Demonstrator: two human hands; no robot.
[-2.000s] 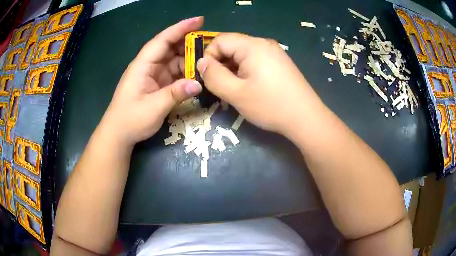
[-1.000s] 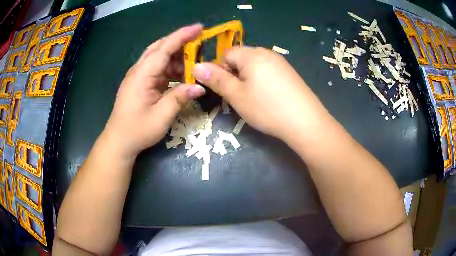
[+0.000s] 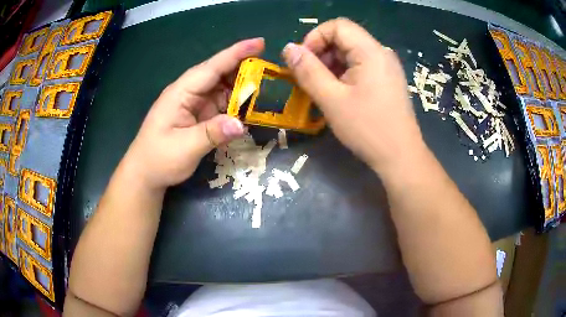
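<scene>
My left hand [image 3: 197, 114] holds a yellow-orange housing [image 3: 274, 117] by its left side, between thumb and fingers. The housing is tilted above the bench, with its rectangular window facing me. A round opening at its left end shows dark and pale areas. My right hand [image 3: 347, 80] is over the housing's upper right corner, thumb and forefinger close together. Whether it pinches a small piece or touches the housing is hidden. A pile of cream strips [image 3: 248, 173] lies on the bench just below the housing.
Cream strips mixed with dark bits [image 3: 475, 93] are scattered at the right. A single strip [image 3: 308, 20] lies near the back rail. A left tray [image 3: 37, 136] and a right tray [image 3: 535, 99] hold rows of yellow housings. A cardboard box [image 3: 532, 266] is at lower right.
The housing has turned from edge-on to showing its window and tilted lower. My right hand has moved right and up, its fingertips now at the upper right corner.
</scene>
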